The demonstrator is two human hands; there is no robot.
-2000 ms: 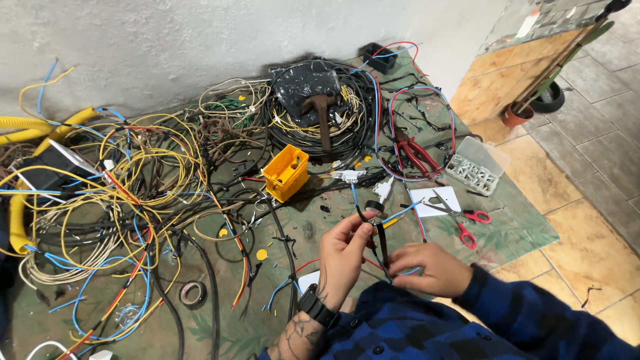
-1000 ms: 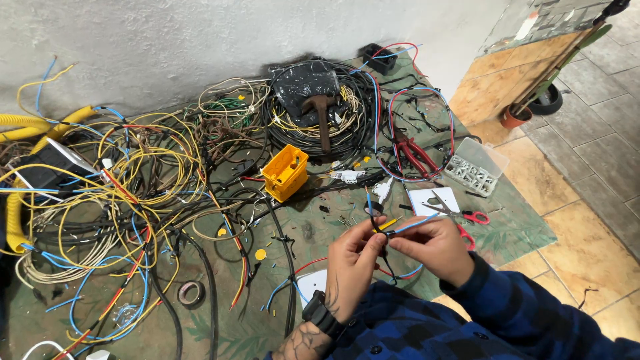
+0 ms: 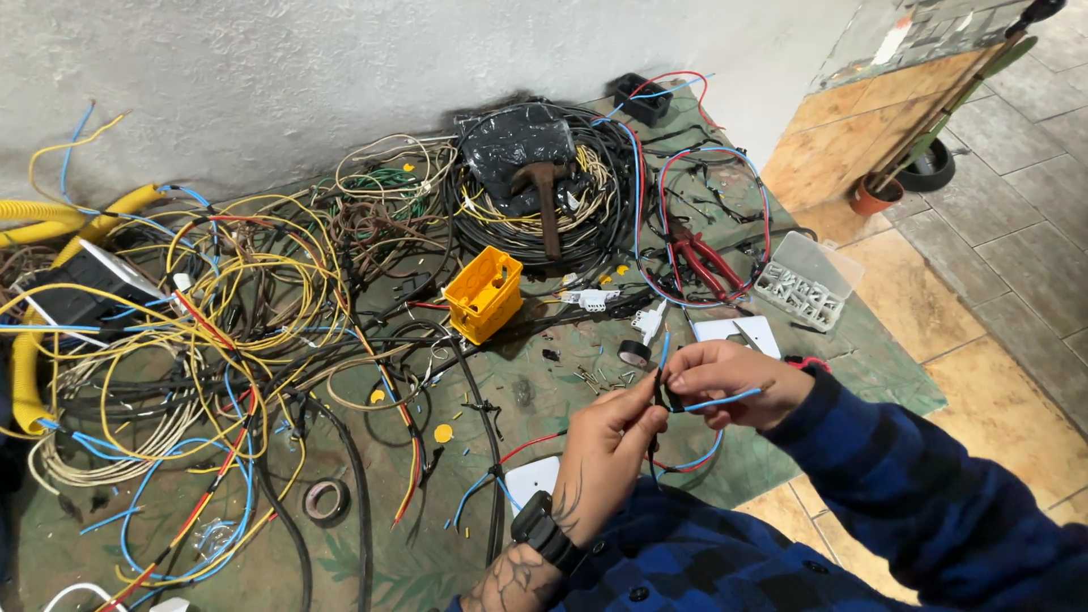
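My left hand (image 3: 608, 442), with a black watch on the wrist, pinches a dark strip, seemingly black tape, at a blue electrical wire (image 3: 722, 399). Close against it, my right hand (image 3: 735, 378) grips the same bundle; the fingers hide most of the join. One blue end points up between the hands, another sticks out to the right below my right fingers. A roll of black electrical tape (image 3: 634, 354) lies just beyond my hands. Under my right hand a white cover plate (image 3: 739, 333) is partly covered. Red and blue wires (image 3: 697, 463) run below my hands.
A yellow electrical box (image 3: 484, 297), a hammer (image 3: 546, 204) on coiled cable, red-handled pliers (image 3: 705, 265) and a plastic case of white connectors (image 3: 803, 293) lie beyond. Tangled yellow and blue wires (image 3: 212, 340) spread leftward. Another tape roll (image 3: 326, 501) lies near left; a second white plate (image 3: 533, 480) sits beside my left wrist.
My right hand has moved up beside my left, and both now hold the wires together. The black tape roll, at my left fingers two seconds ago, now shows on the cloth beyond them.
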